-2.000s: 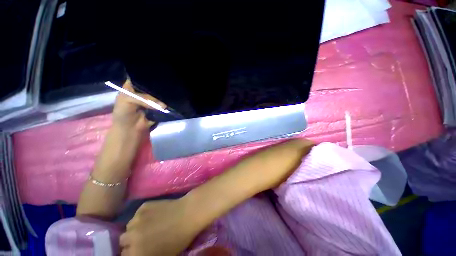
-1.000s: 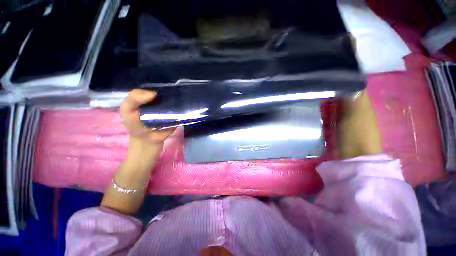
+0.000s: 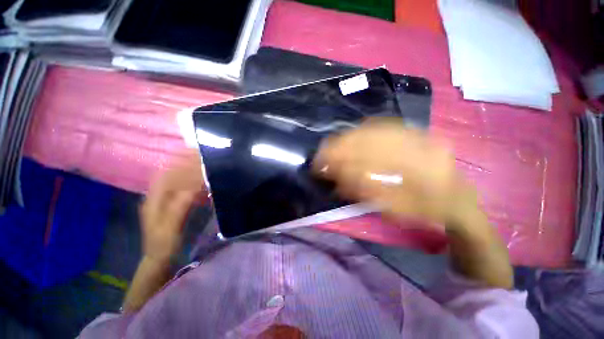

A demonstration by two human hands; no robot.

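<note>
A tablet [image 3: 265,179] with a glossy black face and a small white label [image 3: 353,84] near its top edge is held tilted above the bench. A white edge shows along its left side and lower right. My left hand [image 3: 173,198], blurred, is at its left edge, with the fingertips partly hidden. My right hand [image 3: 387,165], strongly blurred, is over the right part of the face; whether it grips anything cannot be told. A dark grey tablet [image 3: 417,99] lies back up on the pink surface behind, partly covered by the held one.
Interleaved tablet stacks [image 3: 182,63] stand at the back left, another [image 3: 13,126] at the left edge and one [image 3: 589,192] at the right edge. White sheets [image 3: 497,59] lie at the back right. A green mat [image 3: 357,6] is behind. A blue bin [image 3: 56,222] is below left.
The large black tablet no longer fills the upper view. A labelled tablet is now held nearer my body, tilted. My right hand has moved over its face. The grey tablet now shows further back.
</note>
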